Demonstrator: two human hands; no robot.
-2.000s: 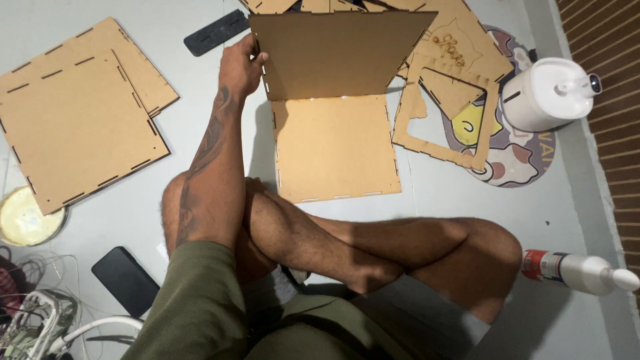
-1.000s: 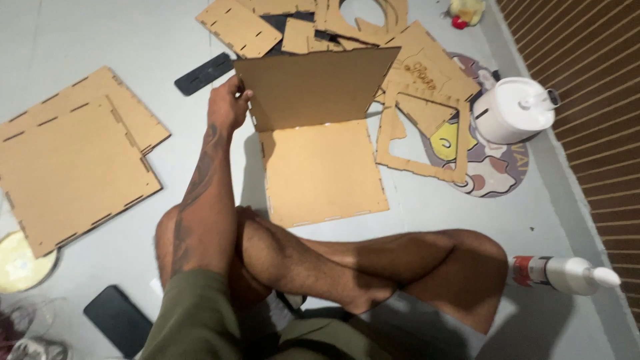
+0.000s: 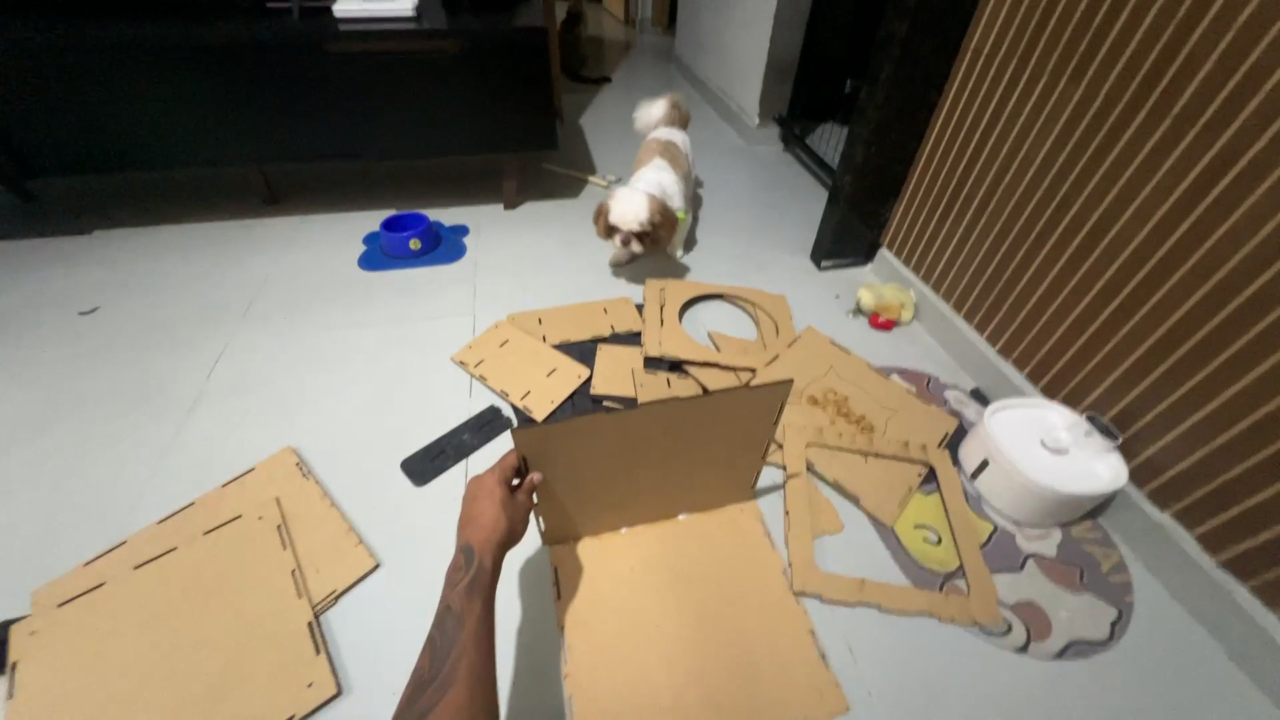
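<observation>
My left hand [image 3: 497,505] grips the left edge of an upright brown fiberboard panel [image 3: 650,460], fingers behind it and thumb in front. The panel stands at the far edge of a flat fiberboard panel [image 3: 690,620] on the floor, the two meeting at roughly a right angle. Small white spots show along their joint. My right hand is out of view. Just beyond my left hand lies a black flat strip [image 3: 456,446]. To the right is a square fiberboard frame [image 3: 880,600] with a wide opening.
Slotted panels [image 3: 170,610] overlap at the left. Behind the upright panel lie cut pieces, one with a round hole [image 3: 665,320]. A white lidded container [image 3: 1040,465] stands on a patterned mat [image 3: 1110,570]. Farther off are a dog [image 3: 655,185], a blue bowl [image 3: 407,236] and a plush toy [image 3: 886,303].
The view has tilted up, bringing the dog and the blue bowl into sight. My left hand keeps its hold on the upright panel.
</observation>
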